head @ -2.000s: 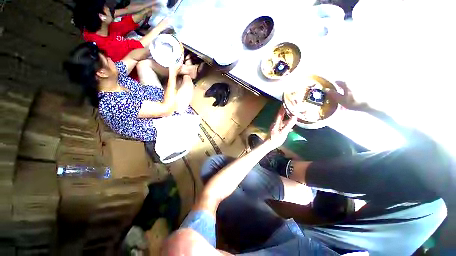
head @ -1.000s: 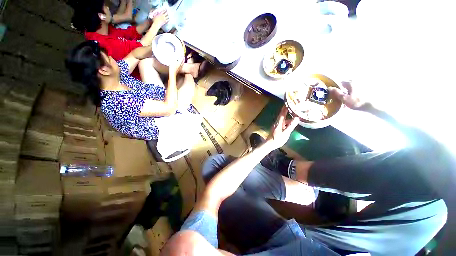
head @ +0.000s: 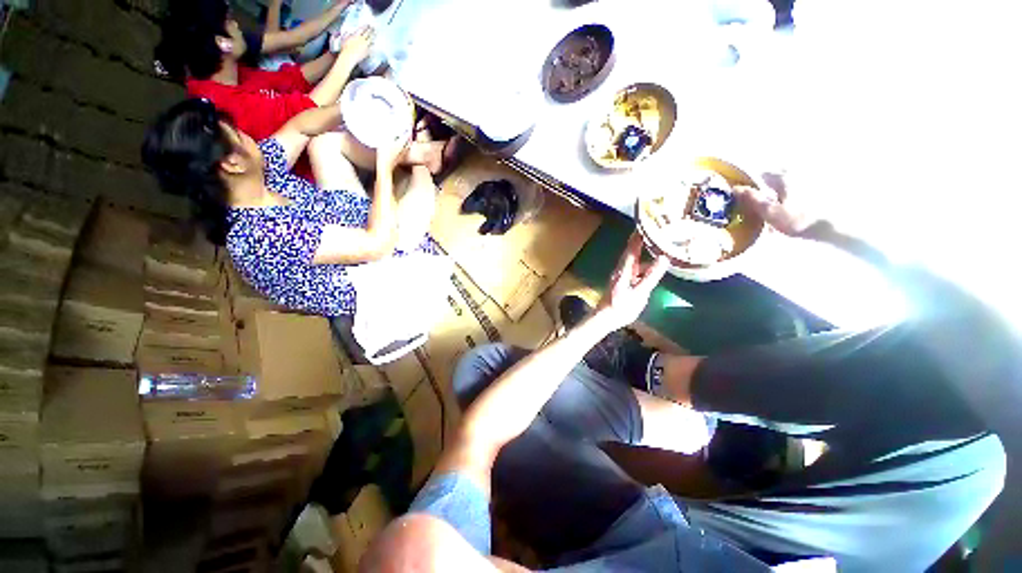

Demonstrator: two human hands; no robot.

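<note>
A round bowl, gold inside with a white outer side, a dark square centre piece and pale patches (head: 684, 229), is held tilted at the table's near edge. My left hand (head: 633, 289) grips its lower left rim, with the fingers partly hidden under it. My right hand (head: 777, 209) is at its right rim, fingers over the edge, partly washed out by glare. A second gold bowl with a dark centre piece (head: 642, 110) rests on the table just beyond. A dark brown bowl (head: 577, 64) lies farther off.
The long white table (head: 549, 157) is strongly glared. A person in a patterned top (head: 286, 241) holds a white bowl (head: 377, 113) at left; a person in red (head: 252, 101) sits beyond. Cartons (head: 95, 420) with a clear bottle (head: 197, 386) stand left. A black bag (head: 490, 206) lies on cardboard.
The held bowl and both hands have stayed nearly in place, with only a slight shift in view. The person in red has brought the hands lower near the table's far end.
</note>
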